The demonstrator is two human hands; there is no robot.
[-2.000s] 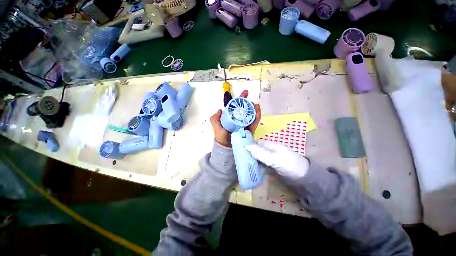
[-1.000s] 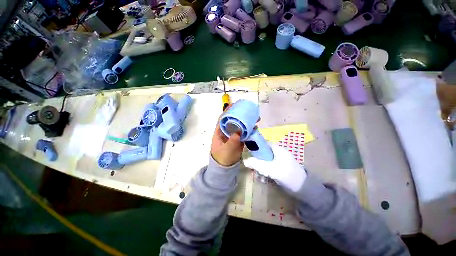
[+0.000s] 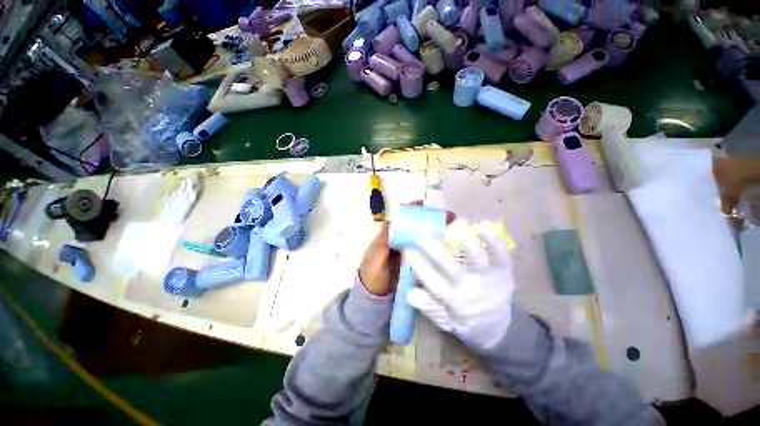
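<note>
A light blue handheld fan (image 3: pixel 402 312) is held over the middle of the bench, its round drum head at the top and its handle pointing down. My left hand (image 3: pixel 381 261), bare, grips the head from the left and behind; some fingers are hidden by the fan. My right hand (image 3: pixel 467 287), in a white glove, lies against the fan's right side with its fingers spread and slightly blurred. I cannot tell whether it grips the fan. The yellow sheet (image 3: pixel 505 235) behind it is mostly covered, and the sticker sheet is hidden.
A yellow and black screwdriver (image 3: pixel 377 198) lies beyond the hands. A pile of blue fans (image 3: pixel 271 218) lies left. A grey-green pad (image 3: pixel 567 262) and white cloth (image 3: pixel 687 241) lie right. Purple and cream fans (image 3: pixel 573 162) stand at the far right edge, with a mixed heap (image 3: pixel 500 42) behind.
The fan has turned in my hands, from its open drum end facing me to its side facing me with the handle down. My gloved hand has risen and spread its fingers. The camera view has shifted.
</note>
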